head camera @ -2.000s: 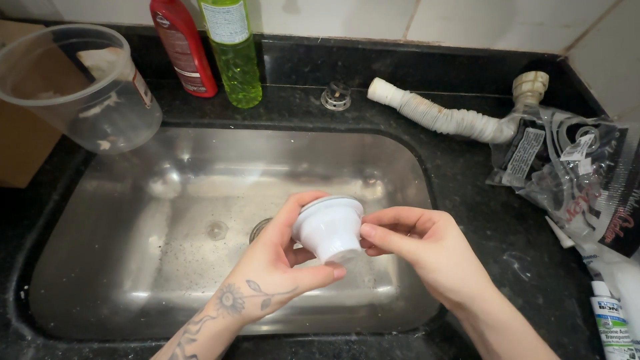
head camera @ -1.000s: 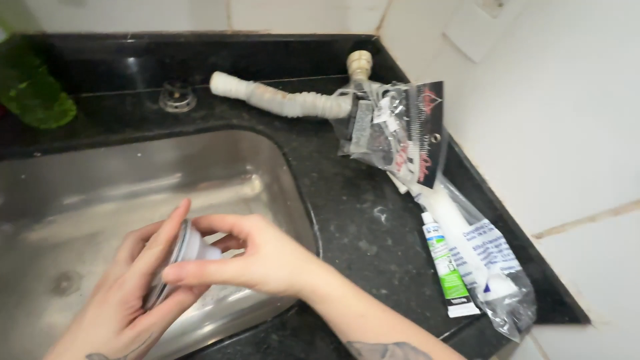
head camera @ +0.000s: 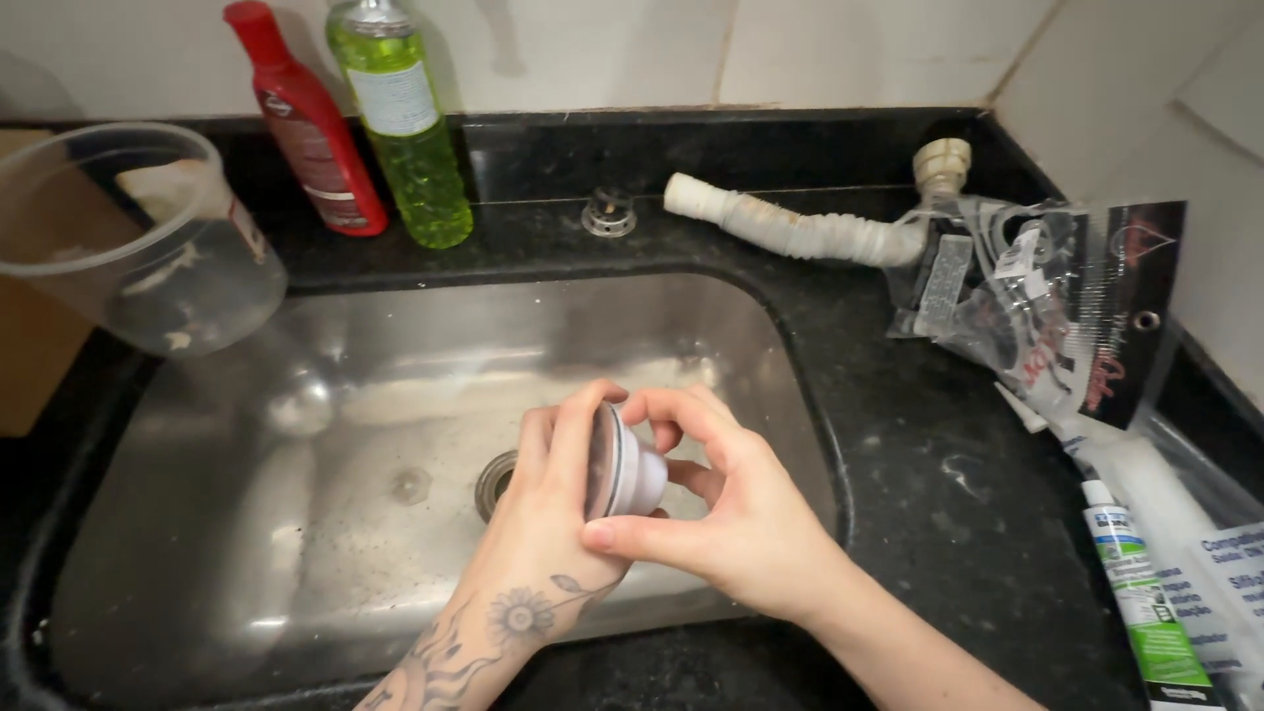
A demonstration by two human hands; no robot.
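Observation:
Over the steel sink basin (head camera: 375, 553), a white plastic sink drain cup (head camera: 637, 469) with a dark ring around its wide rim lies tilted on its side between both hands. My left hand (head camera: 553, 494) holds the rim side, with its fingers behind and over the top. My right hand (head camera: 721, 494) has its thumb near the lower rim and its fingers curled about the cup's narrow end. Just left of my left hand, part of the basin's round drain opening (head camera: 494, 486) shows; the hand hides the rest.
Behind the basin stand a red bottle (head camera: 316, 138), a green liquid bottle (head camera: 405, 148), a metal drain strainer (head camera: 608, 214) and a corrugated hose (head camera: 810, 227). Plastic packaging (head camera: 1047, 296) and a sealant tube (head camera: 1150, 602) lie at right. A clear plastic tub (head camera: 197, 286) overhangs the left corner.
The cup, upright with its rim up two seconds ago, now lies on its side. My right hand has moved around its rim and narrow end. The view swung right, then back.

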